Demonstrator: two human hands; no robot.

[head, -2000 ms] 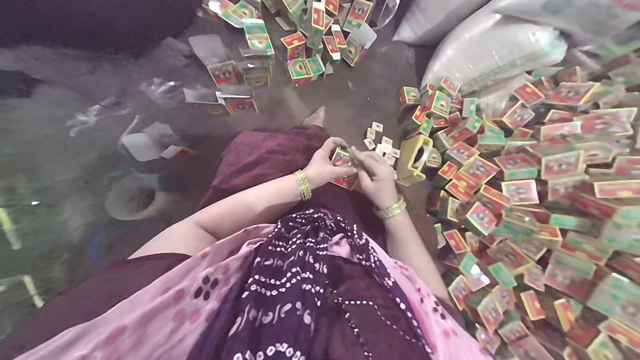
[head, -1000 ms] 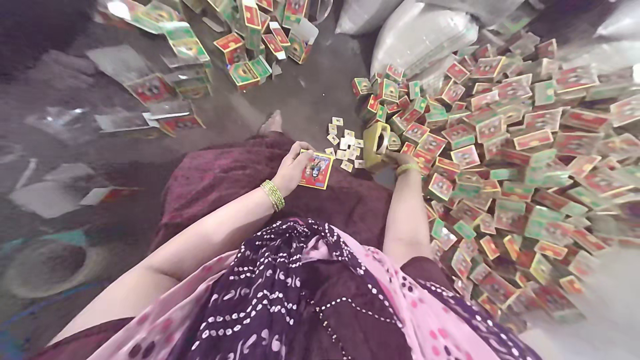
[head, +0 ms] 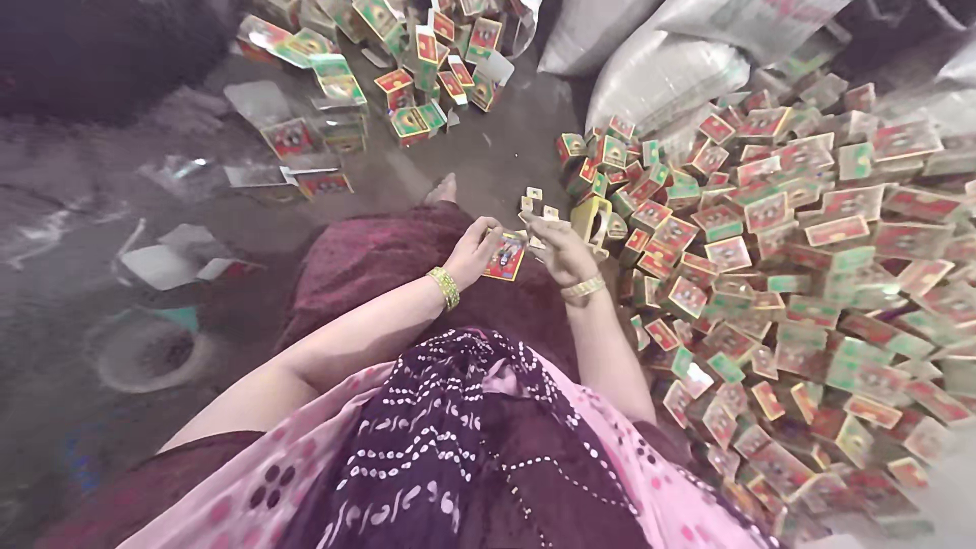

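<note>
My left hand (head: 474, 250) grips a small red and yellow printed cardboard box (head: 505, 258) by its left side, above my lap. Close by on the right is my right hand (head: 560, 248), its fingers bent toward the top of the box; whether something thin is between them cannot be told. Beyond my right hand lie several small pale square pieces (head: 534, 194) on the floor. A yellow roll of tape or stickers (head: 592, 221) stands just past that hand, against the heap of boxes.
A large heap of red and green printed boxes (head: 732, 254) spreads over the floor at the right. White sacks (head: 663, 84) stand behind it. More boxes (head: 412, 122), some with flaps raised, lie at the top left. A round container (head: 149, 351) is at the left.
My right hand has come back from the yellow roll to beside the box in my left hand. The view has shifted.
</note>
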